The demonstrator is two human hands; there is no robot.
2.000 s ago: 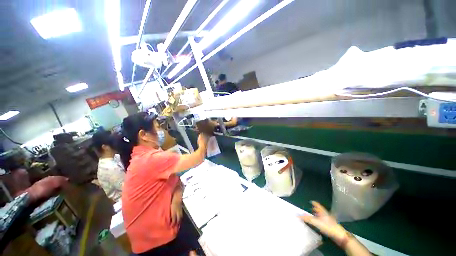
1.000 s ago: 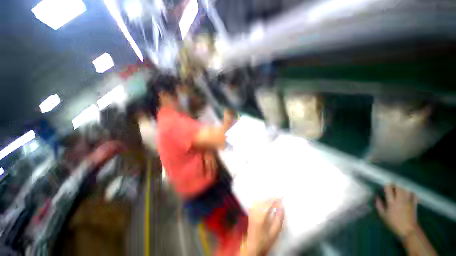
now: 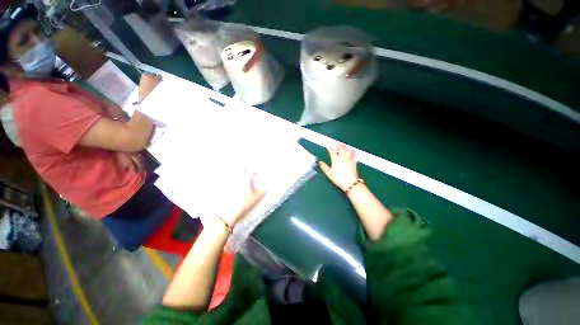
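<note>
A stack of bubble bags (image 3: 216, 159), glaring white with bubbly edges, lies in front of me to the left. My left hand (image 3: 245, 203) rests on its near part, fingers partly lost in the glare; whether it grips a bag cannot be told. My right hand (image 3: 341, 166) lies with fingers spread at the white edge strip, just right of the stack, and holds nothing. Three bagged cream units stand on the belt: one at the right (image 3: 331, 86), one with an orange-brown strap (image 3: 251, 79), and one behind it at the left (image 3: 207, 57).
The dark green conveyor belt (image 3: 445, 120) runs beyond the white edge strip (image 3: 439, 187). The shiny green worktop (image 3: 305, 219) is nearest me. A person in red with a mask (image 3: 76, 139) sits at the left. A pale rounded object (image 3: 550, 303) is cut off at the lower right.
The view has tilted down and become sharper. My left hand has moved further in over the stack. My right hand lies at the edge strip, closer to the stack's corner.
</note>
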